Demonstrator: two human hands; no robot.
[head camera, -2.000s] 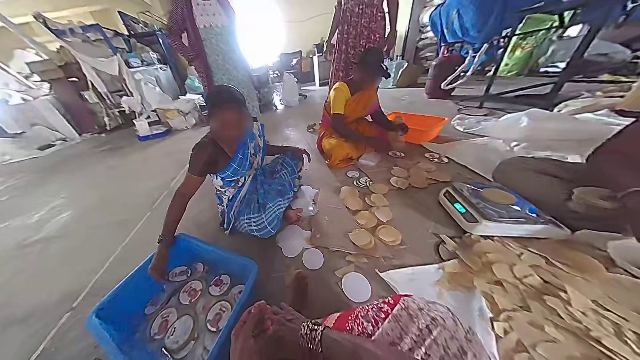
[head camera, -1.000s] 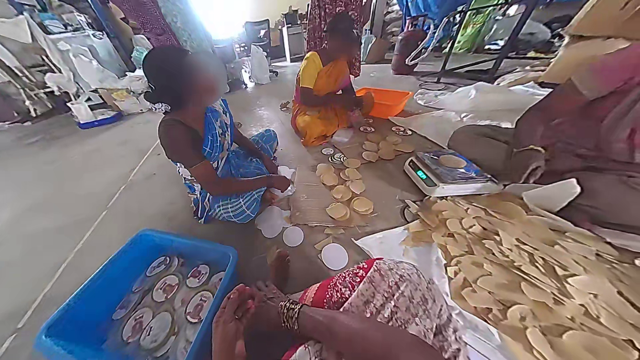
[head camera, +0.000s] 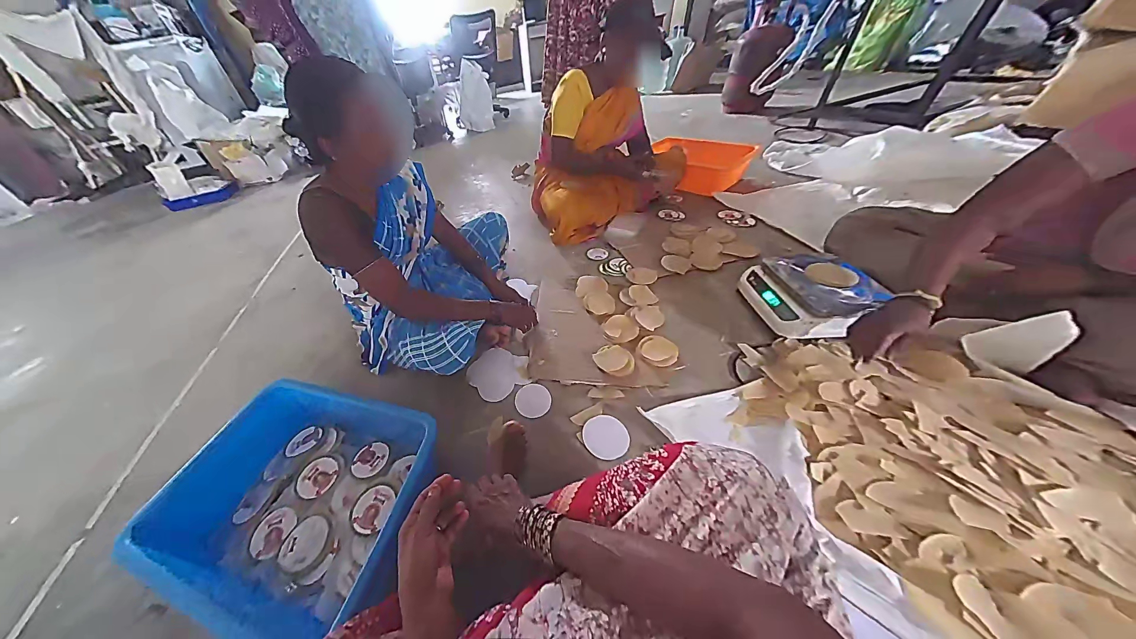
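Observation:
My left hand (head camera: 430, 543) is raised beside the blue plastic crate (head camera: 146, 555), palm partly showing, with nothing visible in it. Close to its right is my right hand (head camera: 497, 510), with dark and gold bangles at the wrist; its fingertips are unclear and no object shows in it. Packets with printed round labels (head camera: 318, 477) lie in the crate. White paper discs (head camera: 606, 437) lie on the floor beyond my hands, near a bare foot (head camera: 509, 451). Flat tan pieces (head camera: 941, 497) form a large heap on a white sheet (head camera: 781, 453) at the right.
A person in a blue sari (head camera: 399, 240) sits ahead; another in orange (head camera: 595, 142) sits by an orange tub (head camera: 706, 164). Stacks of tan discs (head camera: 658, 350) lie on cardboard. At the right, a co-worker's hand (head camera: 887, 328) touches the heap beside a digital scale (head camera: 781, 302).
The person in blue, whose hand was at the crate two seconds ago, now has both hands near the lap. The co-worker at the right has reached to the heap. The view has shifted.

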